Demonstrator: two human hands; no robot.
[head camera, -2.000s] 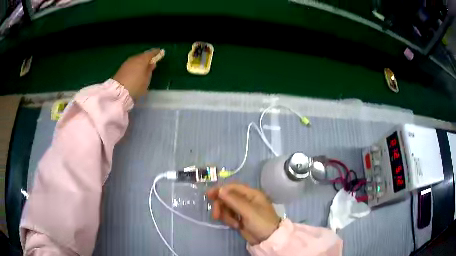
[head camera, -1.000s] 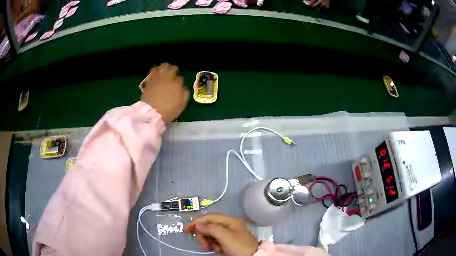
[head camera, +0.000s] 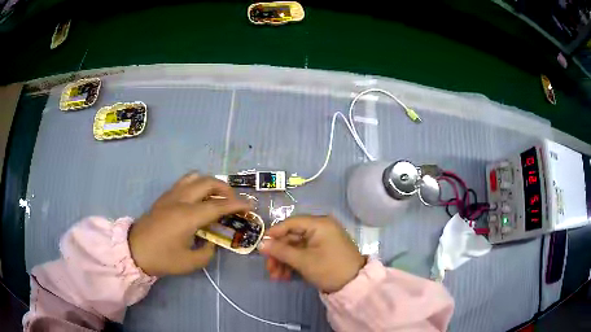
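An open device housing, cream-rimmed with a dark board and yellow inside, is held over the bench just below the USB meter. My left hand grips it from the left and above. My right hand is at the housing's right end, fingers pinched on a tiny pale tip, perhaps a plug, at its edge. Whether the tip is inserted cannot be told. The USB meter, screen lit, has a yellow-green plug in its right end. A white cable with a loose plug lies below the hands.
Two open housings lie at the bench's upper left. More sit on the green conveyor. A translucent bottle with metal top, red and black leads, white tissue and power supply with red digits stand at right. Another yellow-green plug lies above the bottle.
My left hand has come back from the conveyor to the bench and now holds a housing. My right hand has come to its right end. The view has shifted.
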